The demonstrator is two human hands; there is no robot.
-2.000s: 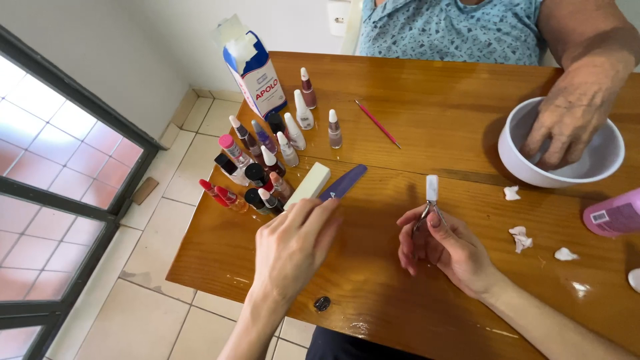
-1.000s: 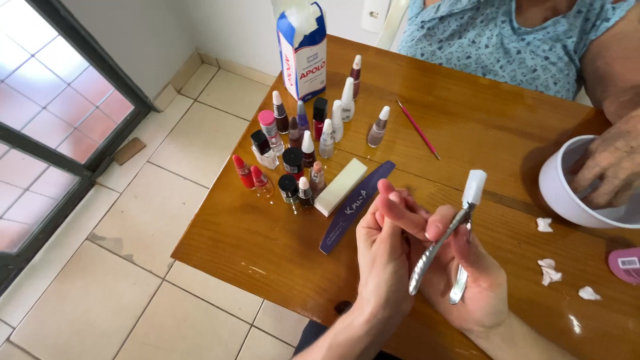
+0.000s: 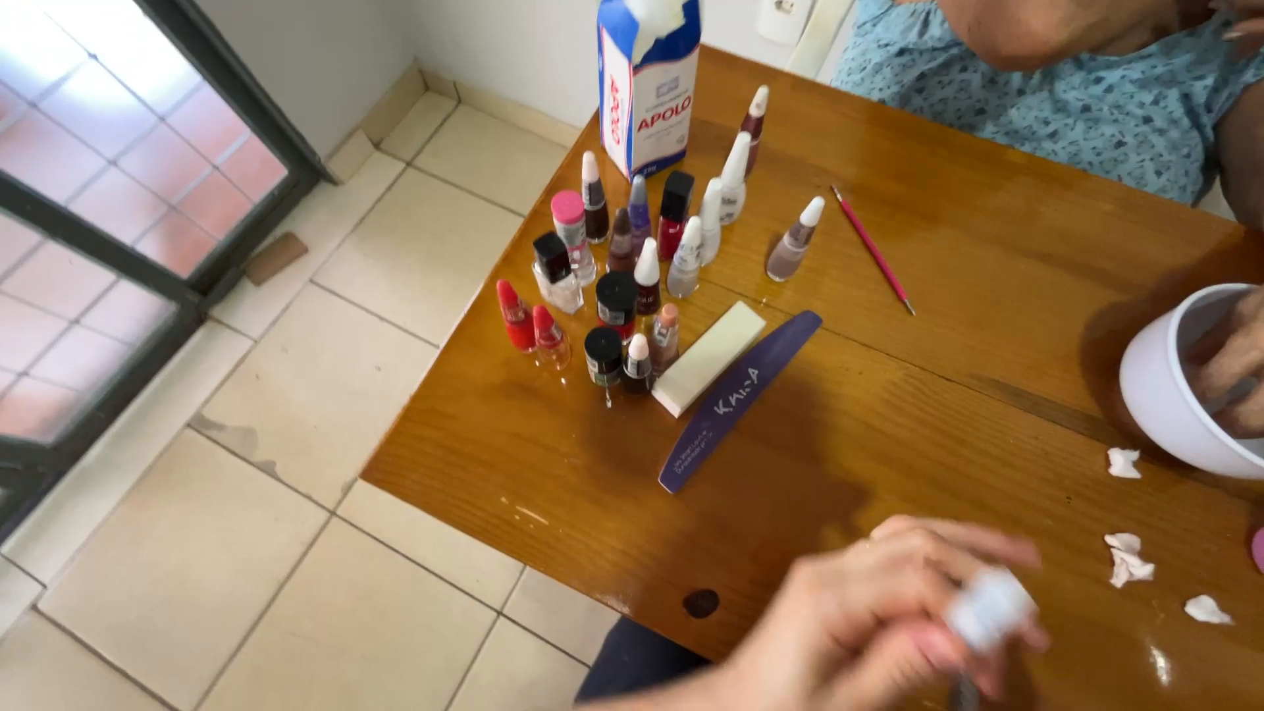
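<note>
My left hand point(image 3: 889, 612) is blurred at the bottom of the view. Its thumb and fingers close on the white cap point(image 3: 990, 607) of cuticle nippers, and a bit of grey metal point(image 3: 963, 691) shows just below. My right hand is out of view. Up and to the left of the hand lie a purple nail file point(image 3: 741, 400) and a pale buffer block point(image 3: 709, 357), side by side. Several nail polish bottles point(image 3: 615, 306) stand beyond them. A pink slender tool with a metal tip point(image 3: 874, 252) lies farther back.
A carton point(image 3: 647, 109) stands at the table's back left edge. At the right, another person's hand point(image 3: 1234, 365) is inside a white bowl point(image 3: 1165, 385). Crumpled white bits point(image 3: 1128, 561) lie below it. A dark round spot point(image 3: 701, 603) is near the front edge.
My right hand, which held the nippers beside my left hand, has left the view. My left hand has moved away from the file, and the view has shifted.
</note>
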